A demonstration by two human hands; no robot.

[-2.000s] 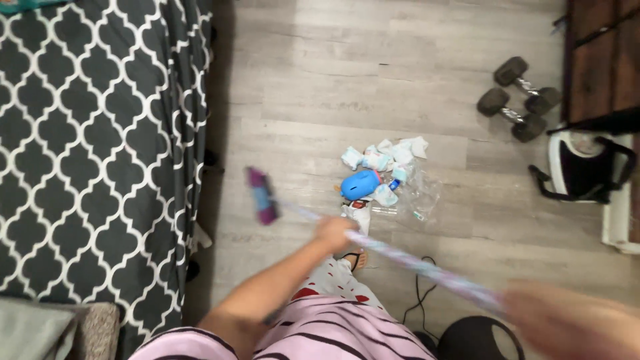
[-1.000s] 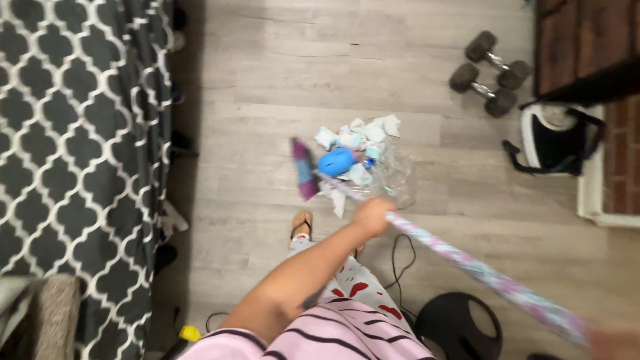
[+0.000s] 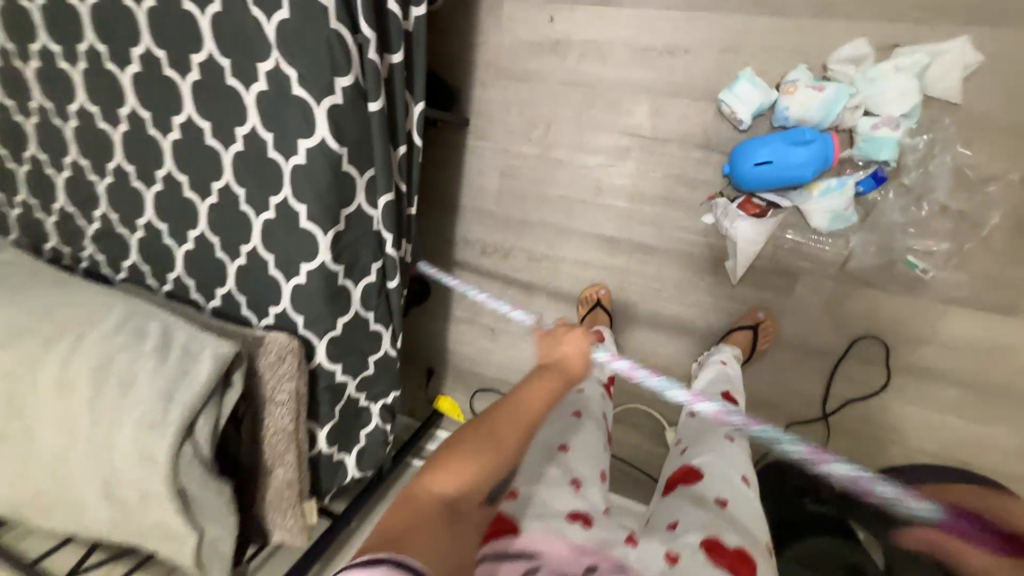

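Observation:
My left hand is closed around the middle of a broom's patterned handle. My right hand, blurred at the lower right edge, grips the handle's purple upper end. The handle slants down to the left, and its far end passes under the edge of the patterned bed cover, where the broom head is hidden. At the upper right of the floor lies a pile with a blue plastic coin bank, several rolled diapers, a torn white wrapper and clear plastic packaging.
A bed with a dark patterned cover stands along the left, a grey blanket below it. My feet in flip-flops are on the wood-look floor. A black cable loops to their right; a yellow object lies by the bed.
The broom head, beside the pile a second ago, is now out of sight under the bed's edge. Both hands still hold the handle. The view has shifted toward the bed.

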